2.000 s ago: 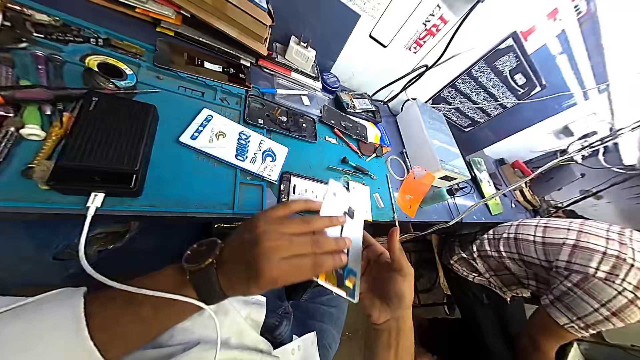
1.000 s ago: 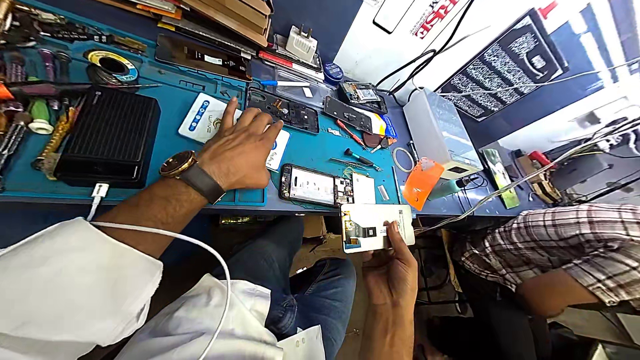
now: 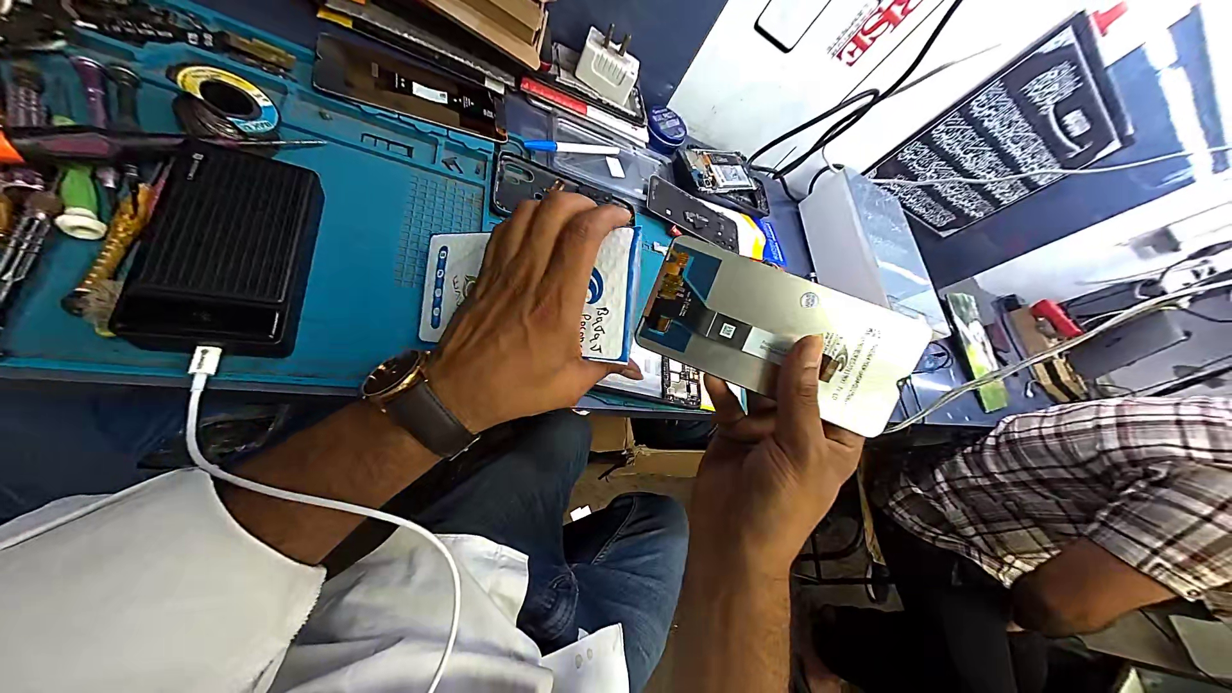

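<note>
My right hand holds a phone display panel, thumb on its metallic back, with a flex cable and orange connectors at the left end. My left hand, a watch on its wrist, grips a flat white and blue box from above, its fingertips at the far edge and thumb at the near edge. The box bears writing. Partly hidden under the panel lies an opened phone at the mat's near edge. Beyond my left hand is a dark phone frame, and a dark phone part lies right of it.
On the blue mat at left are a black power bank with a white cable, screwdrivers and a wire spool. A white charger stands at the back. A person in a checked shirt sits at right.
My left hand, on the display panel two seconds ago, has moved left to the box and now grips it. My right hand has raised the panel from beside the bench edge to over the opened phone.
</note>
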